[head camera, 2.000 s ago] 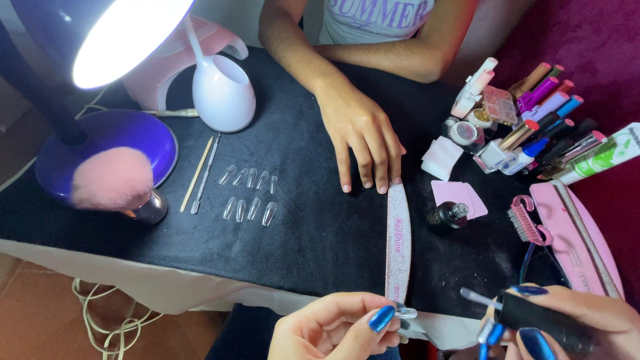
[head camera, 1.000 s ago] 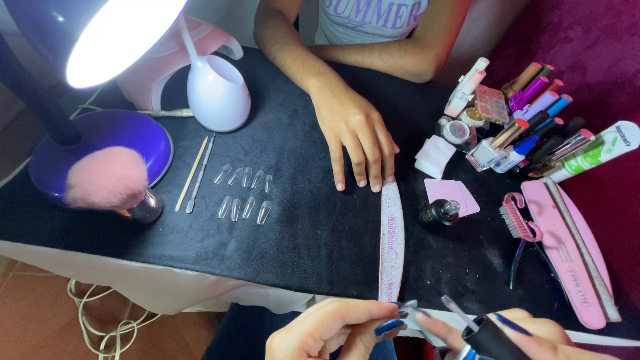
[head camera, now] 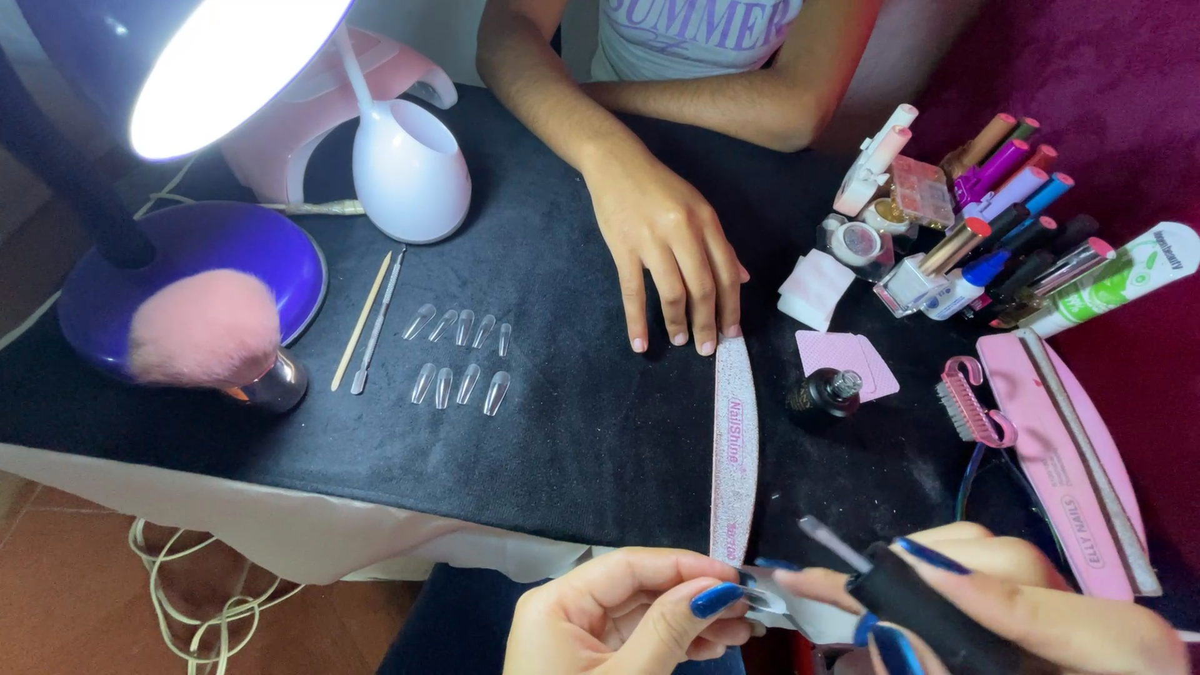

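Note:
At the bottom centre, my left hand (head camera: 628, 614) pinches a clear false nail tip (head camera: 761, 598) between thumb and finger. My right hand (head camera: 994, 600) grips a black-capped brush applicator (head camera: 923, 600), its bristles pointing up and left. One right finger reaches to the nail tip, and a whitish wipe or film (head camera: 816, 621) shows between the hands; which hand holds it I cannot tell. Beyond my hands, a glittery nail file (head camera: 735, 450) lies by the fingertips of another person's hand (head camera: 670, 244). A dark polish bottle (head camera: 825, 394) without its cap stands on the table.
Several clear nail tips (head camera: 464, 328) lie in two rows, beside a wooden stick (head camera: 361, 323) and a metal cuticle pusher (head camera: 380, 323). Left are a pink fluffy brush (head camera: 206, 328) and a lamp base (head camera: 295, 244). Right are pink wipes (head camera: 834, 352), a nail brush (head camera: 970, 403), a pink file holder (head camera: 1059, 469) and several polish bottles.
My right hand has come closer to my left, and one of its fingers now reaches the nail tip. A whitish piece now shows between my hands.

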